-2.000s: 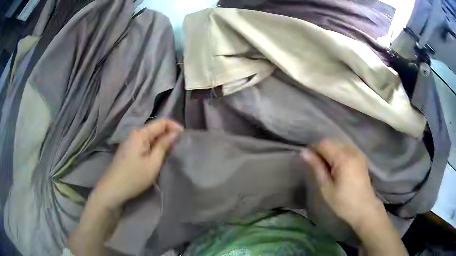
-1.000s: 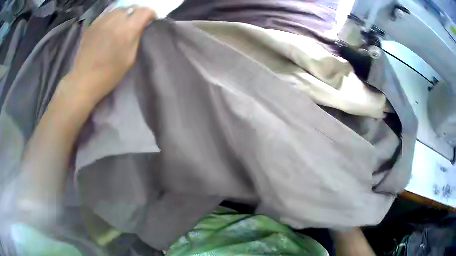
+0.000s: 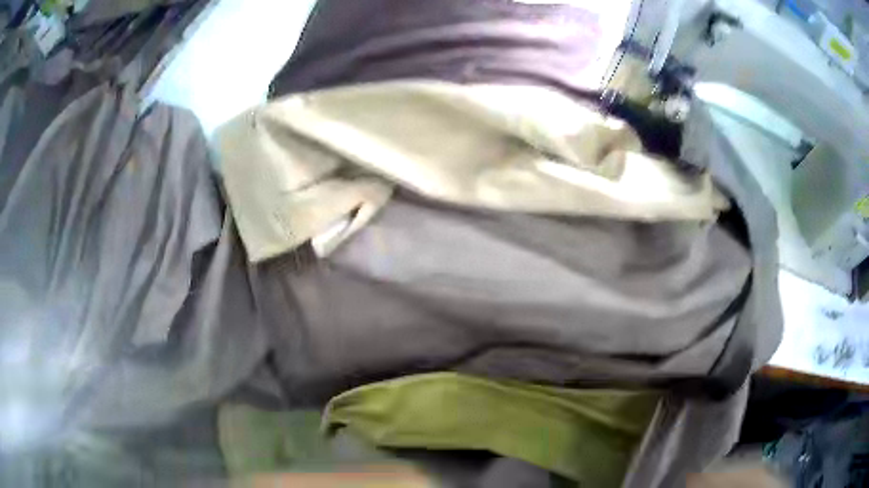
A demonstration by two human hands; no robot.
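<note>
A grey-taupe garment piece [image 3: 534,276] lies in folds on the machine table in front of me. A beige panel [image 3: 457,143] crosses its upper part, with a squared end at the left. A lime-green panel [image 3: 495,415] lies along the near edge, with grey cloth around it. My left hand [image 3: 333,478] and my right hand [image 3: 738,477] show only as blurred skin-coloured strips, cut off by the bottom edge. Their fingers and any hold on the cloth are hidden. A dark purplish-brown panel [image 3: 429,43] lies behind the beige one.
The sewing machine [image 3: 762,76] stands at the upper right, its needle area close to the cloth. White table surface [image 3: 824,329] with a wooden edge shows at the right. A gathered grey garment heap [image 3: 105,229] lies at the left. Dark cloth [image 3: 810,434] lies below the table at the lower right.
My left hand has gone from the upper left to the bottom edge. The grey cloth it lifted over the beige panel is down, and the beige end and lime-green panel now show.
</note>
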